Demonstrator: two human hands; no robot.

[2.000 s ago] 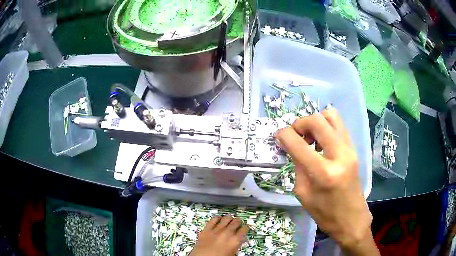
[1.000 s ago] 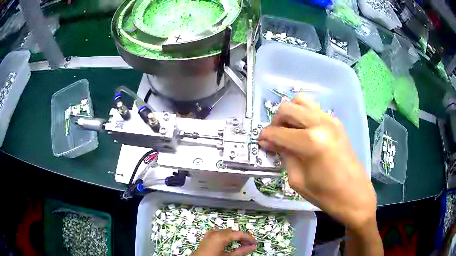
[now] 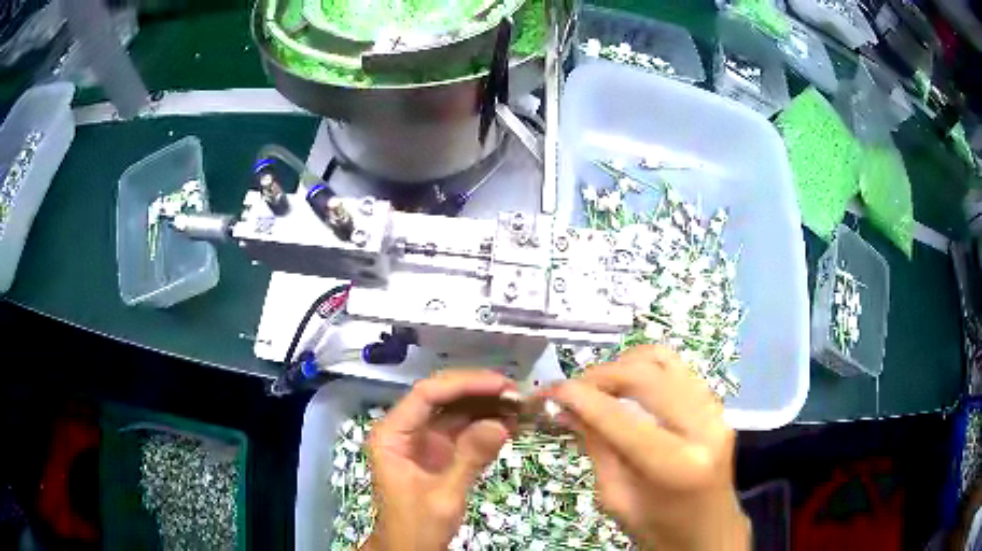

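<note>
My left hand [image 3: 436,447] and my right hand [image 3: 646,436] meet above the near bin [image 3: 312,463], below the machine. My right fingertips pinch a small stemmed part [image 3: 551,408] with a white head. A small whitish piece [image 3: 510,396] shows at my left fingertips; it is too small and blurred to tell its shape. The near bin is full of white-and-green stemmed parts, partly hidden by both hands. The loading fixture [image 3: 587,282] at the machine's right end has no hand at it.
The silver air cylinder [image 3: 312,237] lies left of the fixture, the steel bowl feeder [image 3: 398,92] behind it. The large right bin [image 3: 754,140] holds a pile of parts. Small clear boxes stand left [image 3: 167,288] and right [image 3: 851,355]. A green crate [image 3: 178,431] is lower left.
My right hand has come from the fixture down to the near bin. My left hand has risen from among the parts to meet it. The view has shifted slightly.
</note>
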